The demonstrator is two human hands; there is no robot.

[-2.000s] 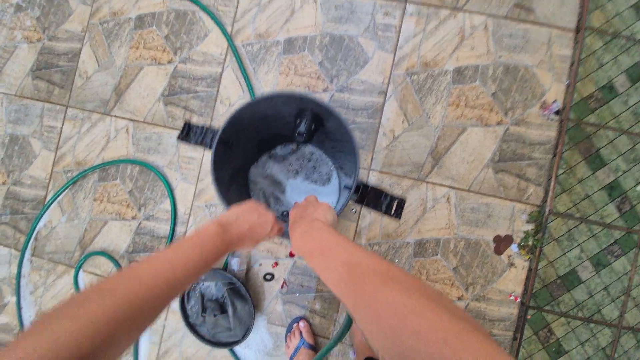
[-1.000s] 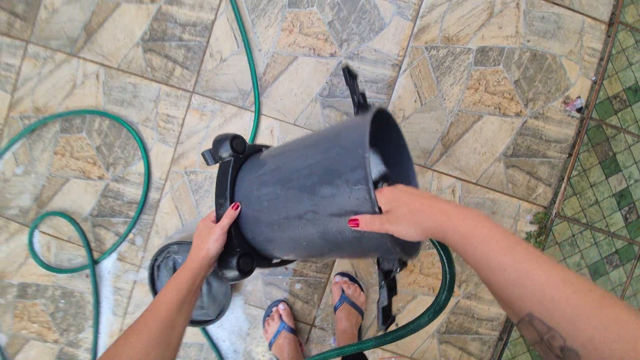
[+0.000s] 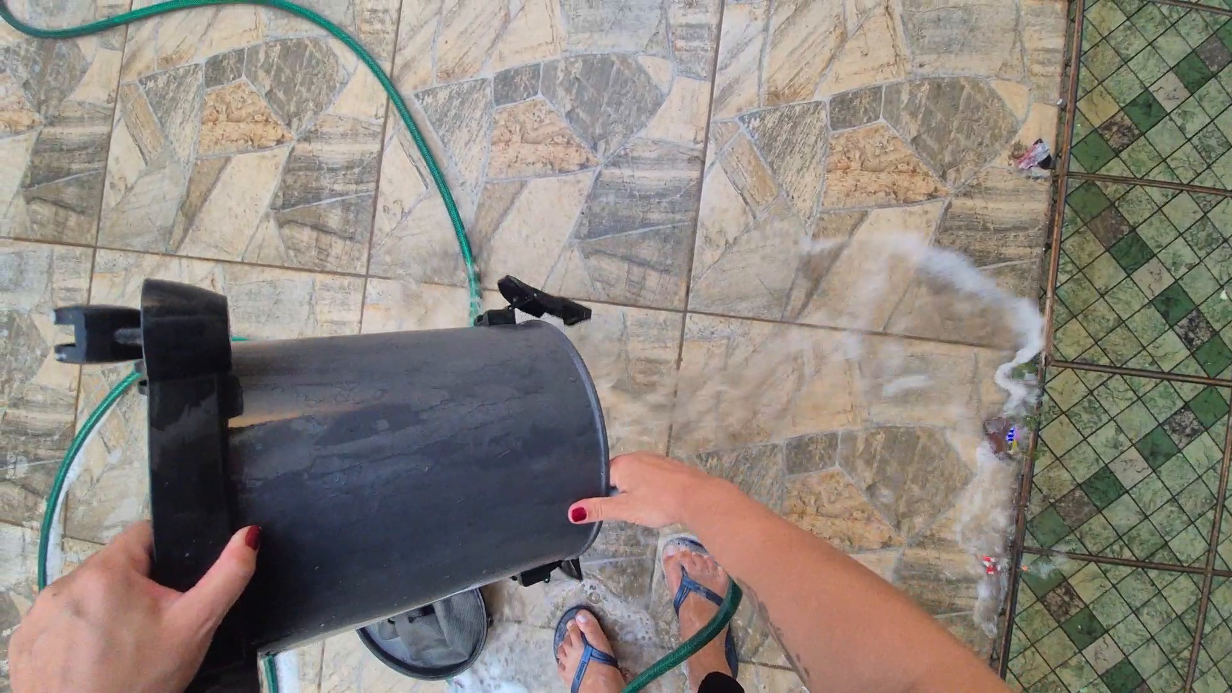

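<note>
A dark grey plastic canister, like a wet vacuum's tank [image 3: 414, 462], lies tipped on its side in the air, its mouth facing right. My left hand [image 3: 135, 606] grips the black wheeled base [image 3: 188, 443] at its left end. My right hand [image 3: 645, 491] holds the rim, thumb outside and fingers hidden inside the mouth. Black latches [image 3: 544, 300] stick out at the rim. Foamy water [image 3: 962, 274] spreads over the stone-patterned tiles to the right of the mouth. The inside of the canister is hidden.
A green hose [image 3: 423, 144] curves over the floor behind the canister and past my feet in blue flip-flops [image 3: 589, 654]. A round dark filter or lid [image 3: 433, 635] sits partly beneath the canister. At the right, green mosaic tiles [image 3: 1126, 404] border the floor, with small debris [image 3: 1035, 156] beside them.
The canister, upright two seconds ago, has tipped over toward the right. My left hand has gone from near the rim to the base. Foamy water now lies across the tiles at the right.
</note>
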